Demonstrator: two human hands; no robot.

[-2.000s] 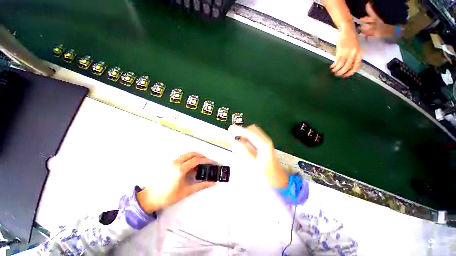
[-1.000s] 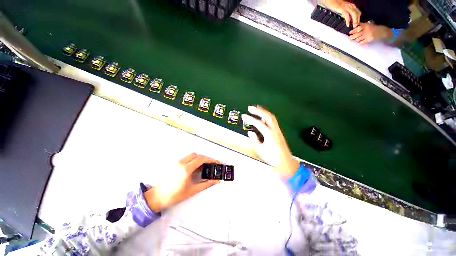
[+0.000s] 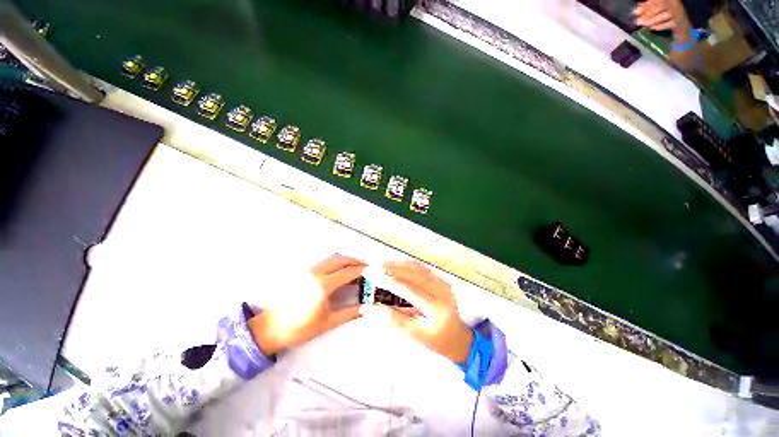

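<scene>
My left hand [image 3: 309, 300] holds the left end of a black plastic housing [image 3: 389, 298] low over the white tabletop, close to my body. My right hand [image 3: 427, 309] is at the housing's right side, with its fingertips on it. A small pale and greenish part [image 3: 368, 292] shows at the housing between the fingertips; the fingers partly hide it. Several small circuit board modules [image 3: 313, 151] with yellow-gold edges lie in a spaced row on the green belt.
The green conveyor belt [image 3: 478, 162] runs beyond the belt edge rail [image 3: 342, 224]. Another black housing [image 3: 563, 244] lies on the belt at right. A dark grey board [image 3: 68, 196] is at left. Across the belt are a person's hand [image 3: 662, 17], a small dark block [image 3: 625, 55] and black trays [image 3: 705, 136].
My right hand has come back from the module row to the housing in my left hand. The row has one module fewer at its near end. The belt items have shifted right. The person opposite moved their hands.
</scene>
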